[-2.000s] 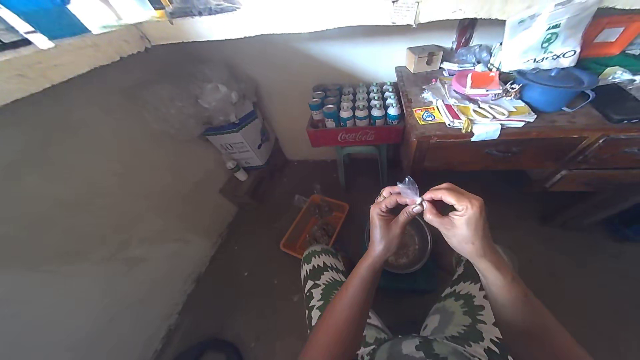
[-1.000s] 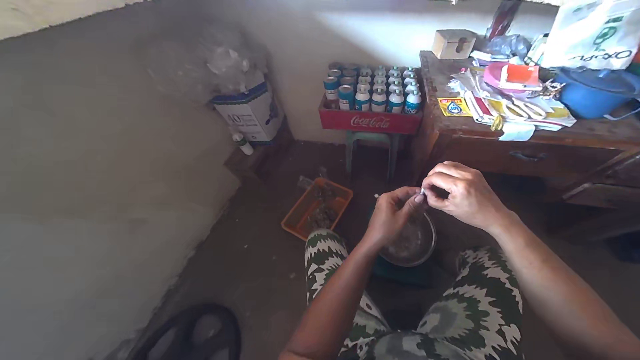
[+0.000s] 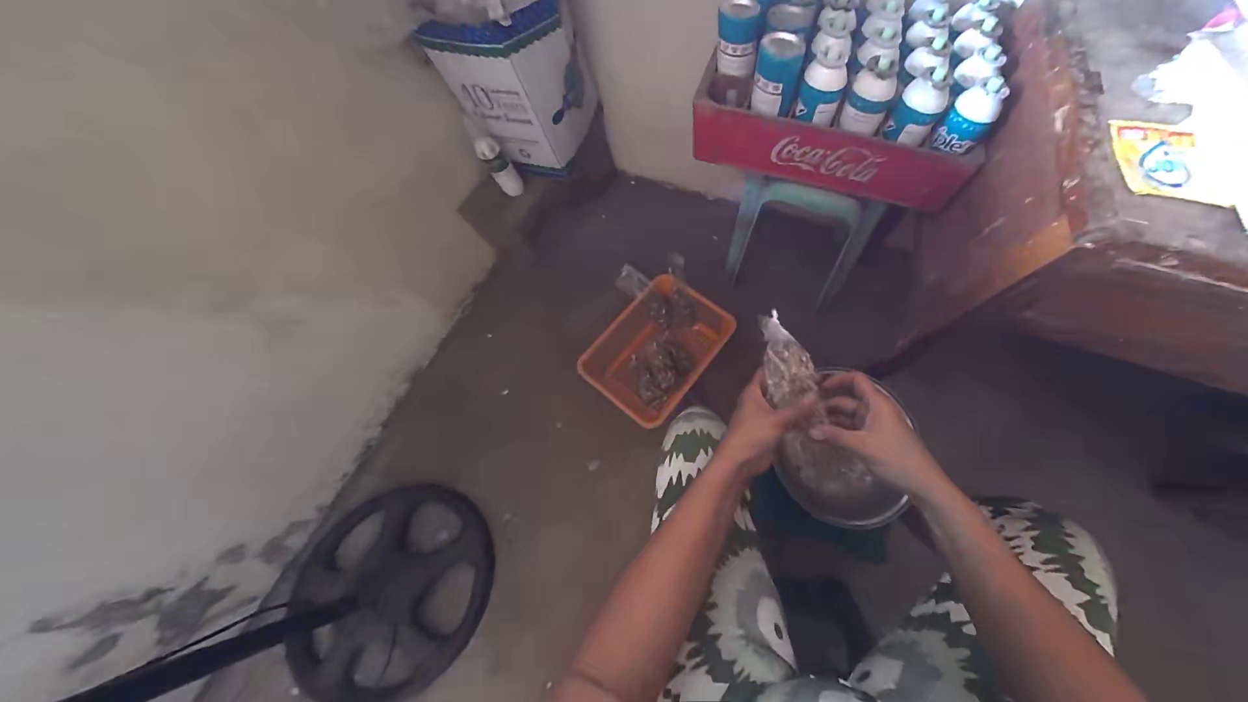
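Observation:
A clear plastic bag [image 3: 788, 363] with brownish contents, its twisted top pointing up, is held above a round metal bowl [image 3: 848, 492]. My left hand [image 3: 762, 424] grips the bag's lower left side. On the bag's right, my right hand [image 3: 866, 424] has curled fingers touching or very near the plastic; its exact hold is unclear. The bowl sits between my knees and holds a greyish-brown material. Left of the hands, an orange plastic basin [image 3: 609, 392] on the floor contains several small filled clear bags [image 3: 663, 369].
A red Coca-Cola crate [image 3: 838, 161] of bottles and cans rests on a green stool [image 3: 814, 198]. At right stands a wooden desk [image 3: 1150, 302]. A white box [image 3: 517, 102] and small bottle [image 3: 499, 168] are by the wall. A black spoked wheel-like base [image 3: 390, 595] lies lower left.
Both hands were pinching the top of a small clear bag with fingertips together; now they are lower around its filled body, with the bag's top exposed. The view has shifted down and left.

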